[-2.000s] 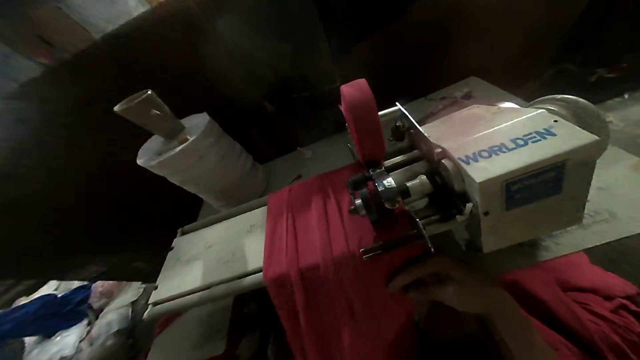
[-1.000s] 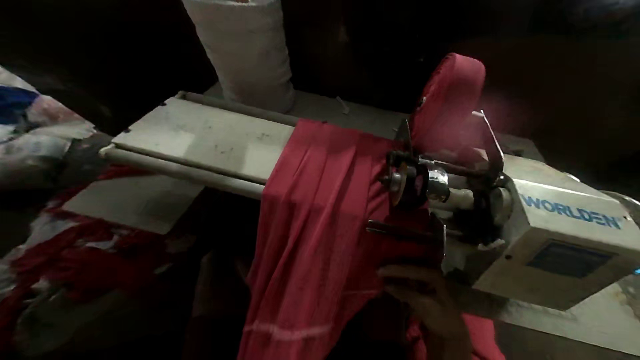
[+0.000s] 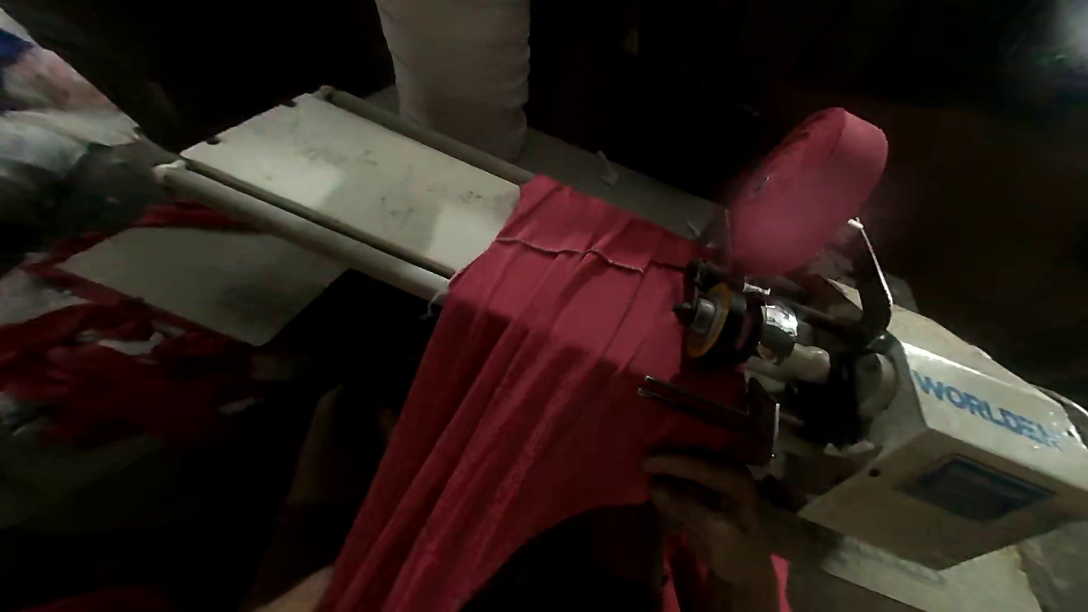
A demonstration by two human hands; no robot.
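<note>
Red fabric [image 3: 544,340] lies over the rollers and flat bed of a Worlden strip-cutting machine [image 3: 977,459], hanging down toward me in folds, with a seam across its upper part. A roll of red fabric strip [image 3: 807,195] stands at the machine's round cutter head [image 3: 714,323]. My right hand [image 3: 701,493] is at the fabric's right edge, below the metal guide bar [image 3: 697,404], its fingertips against the cloth. My left hand [image 3: 319,459] is in deep shadow left of the hanging fabric; its fingers are too dark to read.
The pale machine bed [image 3: 357,187] with its long rollers reaches to the upper left. A large white cone or roll [image 3: 463,76] stands behind it. Red scraps [image 3: 127,365] lie at the left, and pale bundles [image 3: 59,127] beyond.
The view has swung. A seam now shows across the fabric on the bed; one second ago a pale line lay low on the hanging part. The red roll looks fuller than two seconds ago.
</note>
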